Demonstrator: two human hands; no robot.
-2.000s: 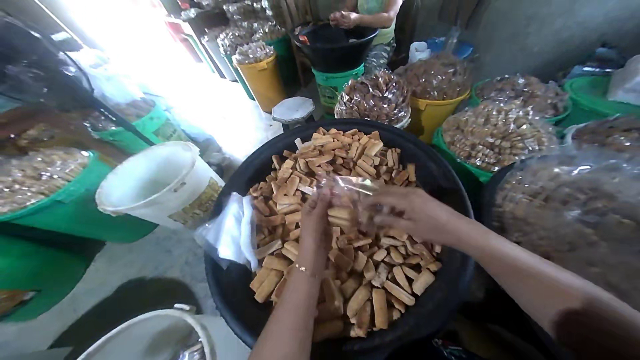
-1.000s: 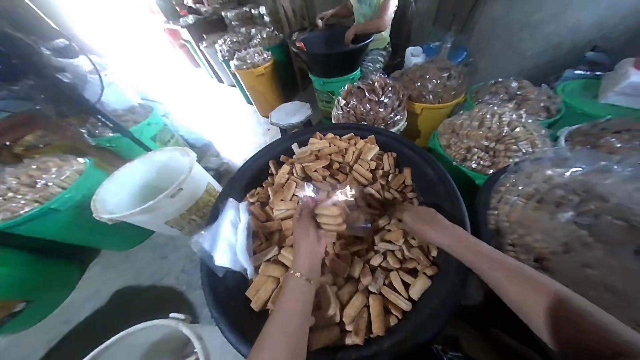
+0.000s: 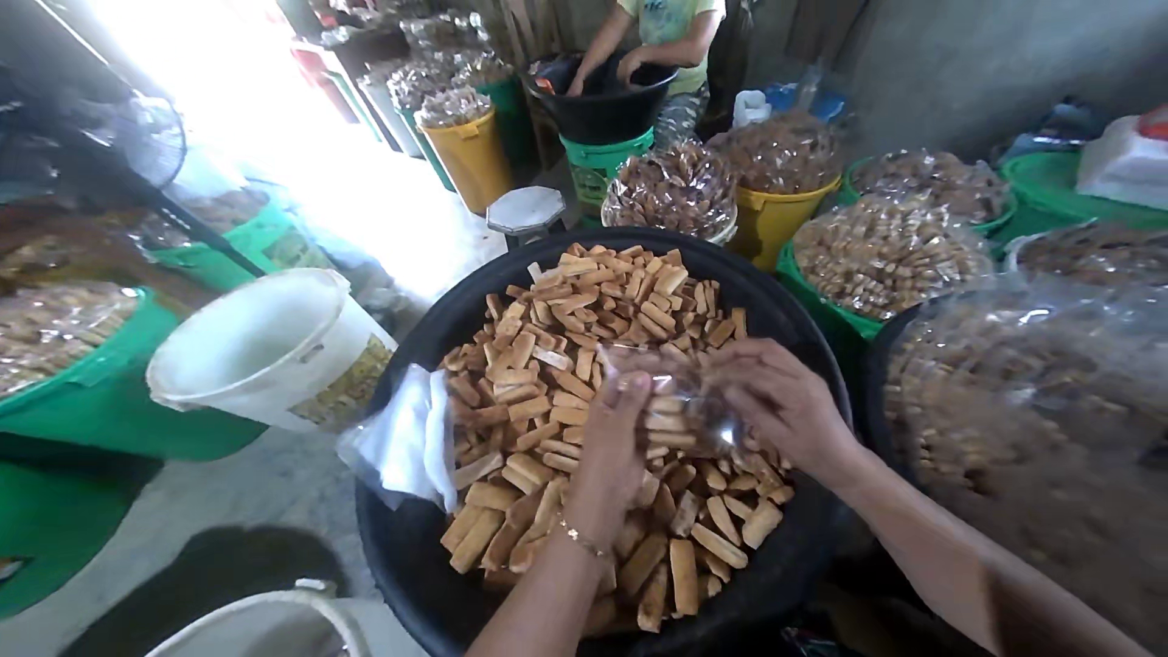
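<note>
A wide black basin holds a heap of light-brown stick-shaped biscuits. Above the heap, my left hand grips a clear plastic bag with several biscuits stacked inside. My right hand is at the bag's right side, fingers bent; whether it pinches the film or holds a biscuit cannot be told. A bundle of white and clear plastic bags hangs over the basin's left rim.
At left are an empty white bucket and green tubs of packed biscuits. A stool stands beyond the basin. Filled yellow buckets and a large bagged heap surround it. A co-worker reaches into another black basin.
My right hand has come up from the biscuit heap to the bag in my left hand. The co-worker's hands, raised two seconds ago, are now down in the other basin.
</note>
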